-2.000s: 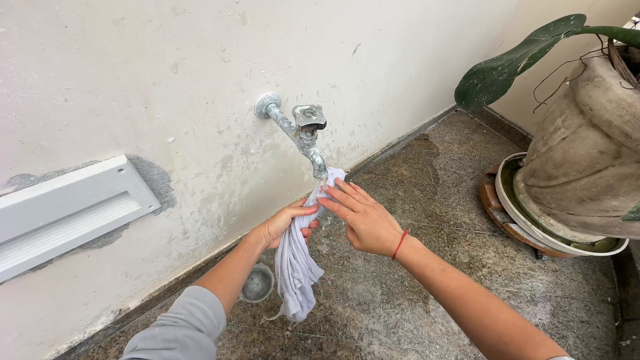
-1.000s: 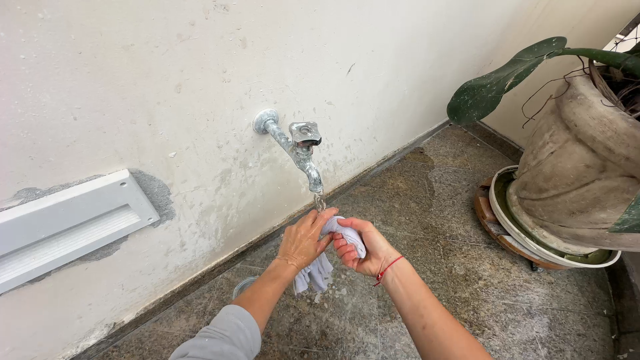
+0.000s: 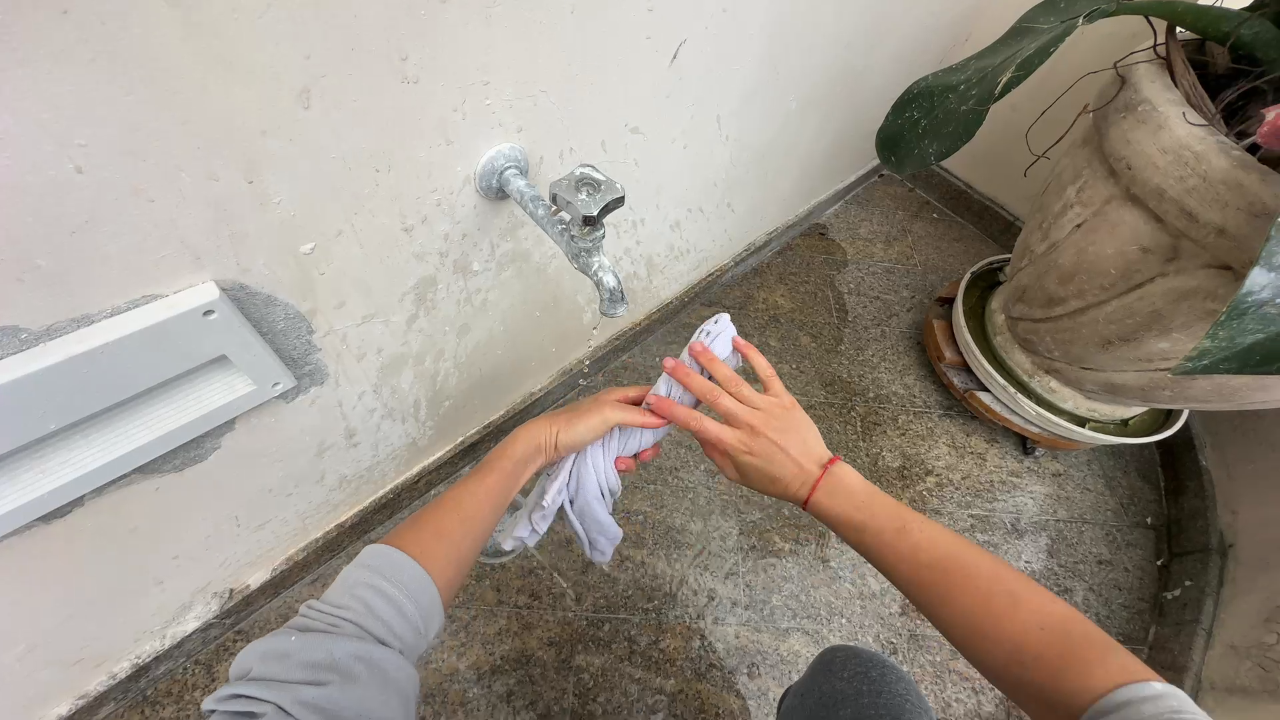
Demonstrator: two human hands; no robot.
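Observation:
A wet, pale lilac cloth (image 3: 592, 490) is bunched between my hands, below and right of the wall-mounted metal tap (image 3: 590, 240). My left hand (image 3: 600, 425) grips its middle, thumb on top and fingertips showing beneath. My right hand (image 3: 745, 425), with a red string bracelet at the wrist, lies on the cloth's upper end with fingers spread; its palm is hidden. The cloth's loose folds hang below my left hand. A few drops fall from the spout, left of the cloth.
Behind the hanging cloth, a floor drain (image 3: 497, 540) is partly visible. A large stone-like plant pot (image 3: 1130, 240) stands in a white saucer (image 3: 1090, 430) on a wooden base at right. A white louvred fixture (image 3: 130, 400) is set in the wall. The stone floor (image 3: 800, 600) is wet.
One second ago both hands were closer together around the bunched cloth under the running tap. Now the cloth is stretched longer, right of the spout, my right fingers have spread, and only drops fall.

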